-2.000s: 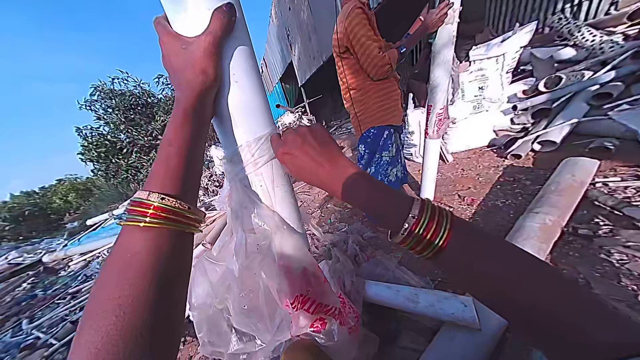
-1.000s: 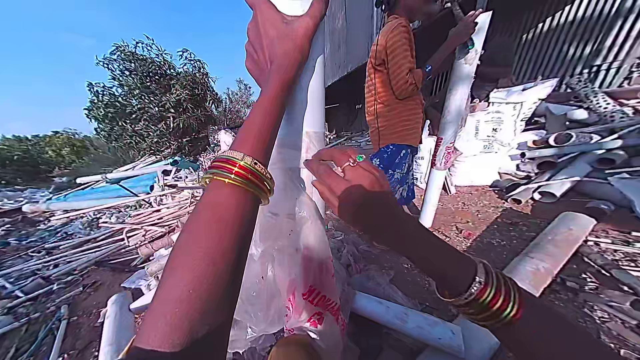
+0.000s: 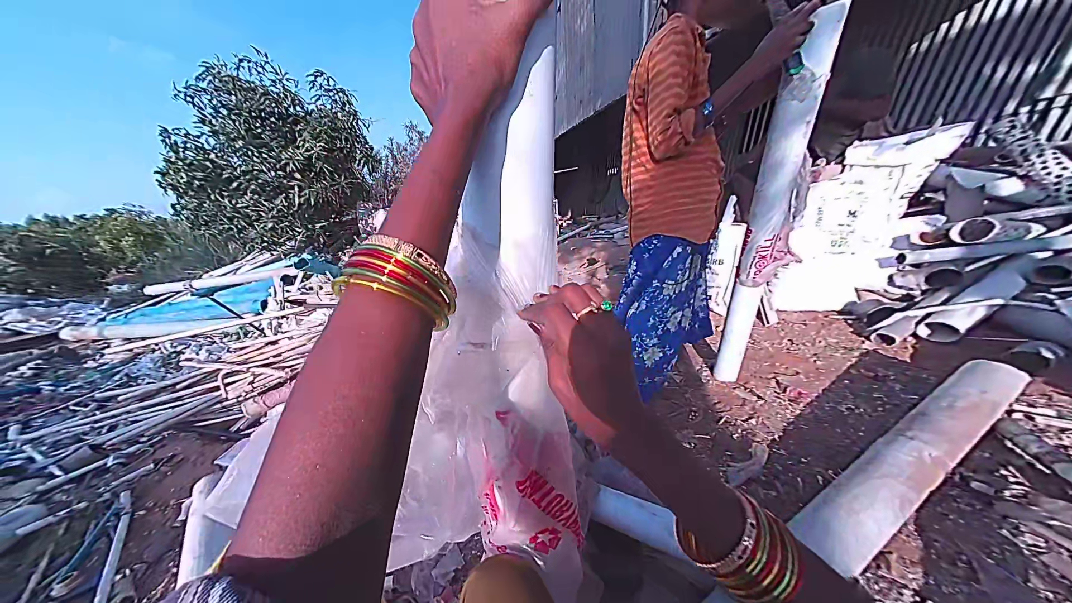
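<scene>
A white plastic pipe (image 3: pixel 529 184) stands upright in front of me, its top out of view. My left hand (image 3: pixel 473 59) grips it high up, at the upper edge. Clear plastic film (image 3: pixel 456 402) with red print hangs bunched around the pipe's lower part. Lower on the right side, my right hand (image 3: pixel 586 352) pinches the film against the pipe, fingers bent. The pipe's foot is hidden by the film.
At the right a person (image 3: pixel 674 151) in an orange striped shirt holds another film-wrapped pipe (image 3: pixel 779 167). A large pipe (image 3: pixel 913 461) lies on the ground at the lower right. Piled pipes (image 3: pixel 963 276) and white sacks (image 3: pixel 846 218) are behind; thin pipes (image 3: pixel 209 377) lie heaped left.
My right hand has let its forearm drop lower and now sits lower on the film than two seconds ago. My left hand stays high on the pipe. The view has shifted somewhat.
</scene>
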